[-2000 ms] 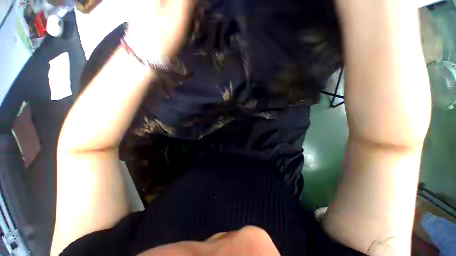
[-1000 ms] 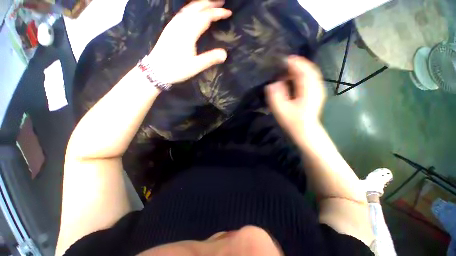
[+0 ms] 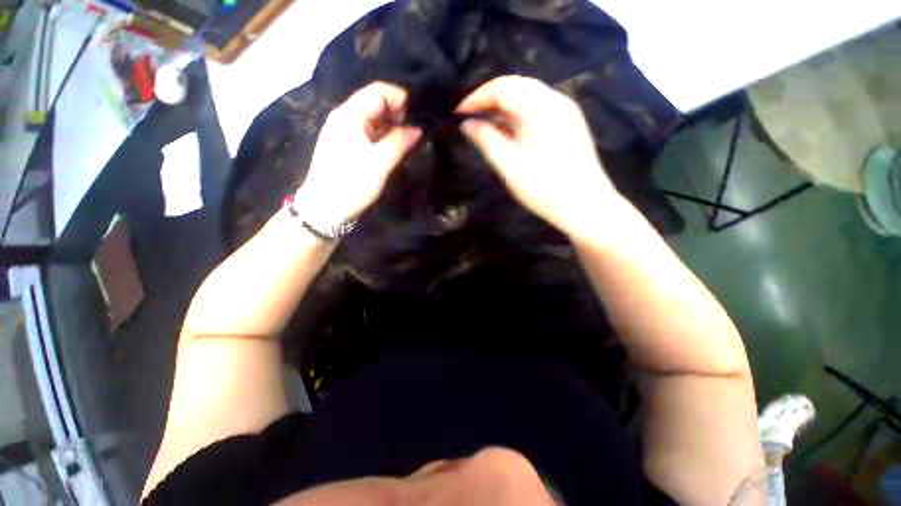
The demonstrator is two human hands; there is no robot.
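Note:
A dark garment with a faint gold-brown leaf print spreads over the white tabletop and down to my lap. My left hand and my right hand face each other over its upper middle. The thumb and fingertips of each hand are pinched on the dark cloth, a short gap apart. The cloth between them is bunched and too dark to show a seam or thread. I see no tool in either hand. A bracelet is on my left wrist.
The white tabletop lies beyond the garment. At left a black surface bears a white piece and a brown swatch. A box stands at upper left. At right are a round fan, black metal legs and a person's white shoe.
Both hands, raised and then apart over the garment, have come together and pinched the cloth. The garment is now more bunched. The view has shifted, showing more of the white tabletop.

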